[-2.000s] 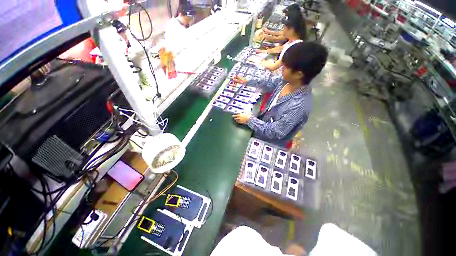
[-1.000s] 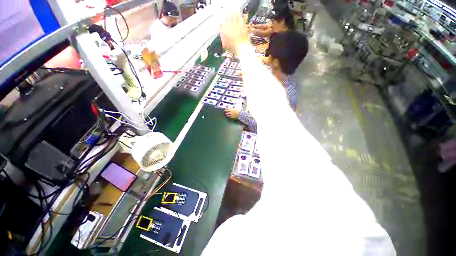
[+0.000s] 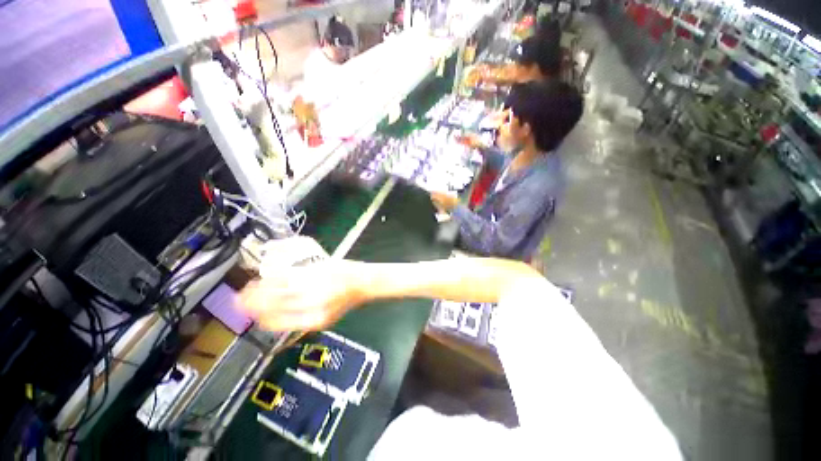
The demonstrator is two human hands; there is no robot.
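Note:
My right hand (image 3: 293,297) is blurred at the end of my outstretched arm, in front of the small desk fan (image 3: 293,249) and at the right end of a flat phone-like device with a pinkish screen (image 3: 225,309). Its fingers point left; whether it touches or holds anything is unclear. My left hand is not in view. Below my hand, two keypad phones with yellow screen frames, the upper (image 3: 314,357) and the lower (image 3: 267,394), lie on dark blue boards with white edges on the green bench (image 3: 360,432).
A tray of white phone-sized pieces (image 3: 459,317) is partly behind my forearm. A worker (image 3: 513,207) sits beyond it at filled trays (image 3: 432,153), with another worker farther back. Cables and a white upright post (image 3: 230,135) stand left. A pale rail (image 3: 365,216) divides the bench.
My right hand has swung from the upper middle down and left to the fan and pink-screened device. The view has shifted slightly. The two yellow-framed phones remain on their boards.

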